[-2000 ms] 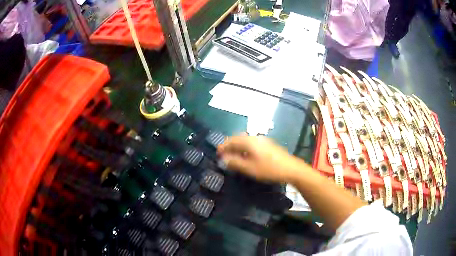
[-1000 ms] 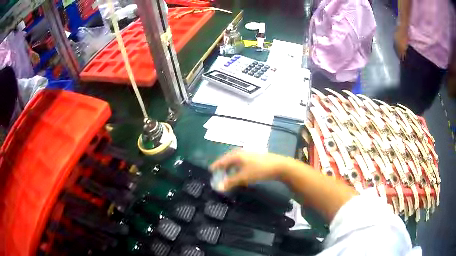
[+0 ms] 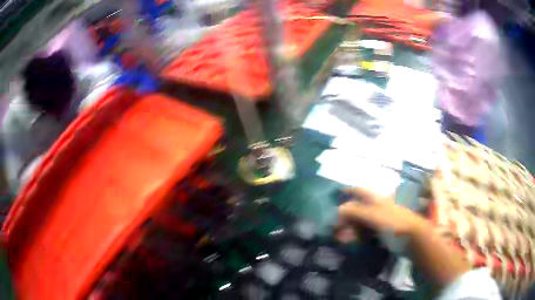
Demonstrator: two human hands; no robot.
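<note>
Black strapped watches (image 3: 317, 258) lie face down in rows on the green bench at the lower middle, with grey case backs showing. The frame is heavily blurred. My right hand (image 3: 369, 214) reaches in from the right, low over the upper right end of the rows, fingers bent downward. Whether it holds anything cannot be made out. My left hand is not in view.
Stacked red trays (image 3: 135, 176) stand at left, with dark watches beside them. A dispenser bottle in a yellow-white ring (image 3: 265, 165) stands behind the rows. White papers (image 3: 375, 129) lie beyond. Cream-strapped watches (image 3: 487, 199) fill a tray at right. People are at upper left and upper right.
The view has swung left, so the bench things sit further right in the picture. My right hand remains over the upper end of the watch rows. The picture is now more blurred.
</note>
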